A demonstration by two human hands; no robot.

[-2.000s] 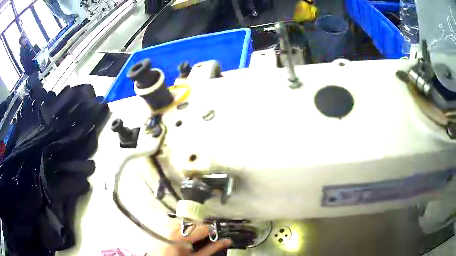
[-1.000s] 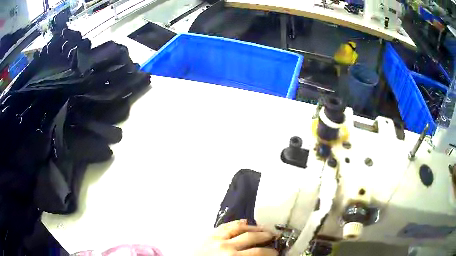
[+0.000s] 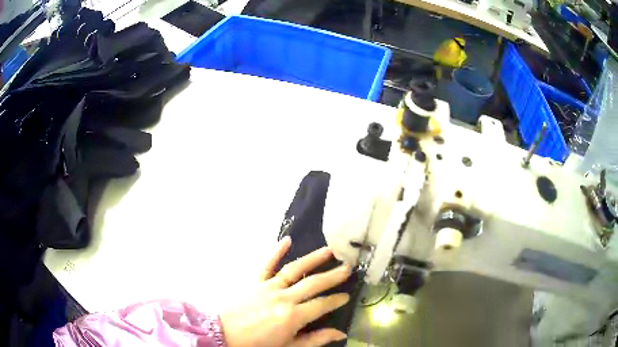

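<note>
My left hand (image 3: 288,305), in a pink sleeve, lies palm down with fingers spread on a black fabric piece (image 3: 308,210) on the white table. The piece's rounded far end sticks out beyond my fingers; its right edge is beside the presser foot area of the white sewing machine (image 3: 488,210). The lamp (image 3: 383,314) glows by the needle area. The needle itself cannot be made out. My right hand is not in view.
A large heap of black pieces (image 3: 88,129) covers the left of the white table (image 3: 223,149). A blue bin (image 3: 291,57) stands behind the table. More blue bins (image 3: 532,101), a round bucket (image 3: 471,91) and a yellow item (image 3: 450,53) are at the back right.
The view has swung from over the machine to the table on its left, then lower. My left hand has come further into view, its fingers now spread over the black piece.
</note>
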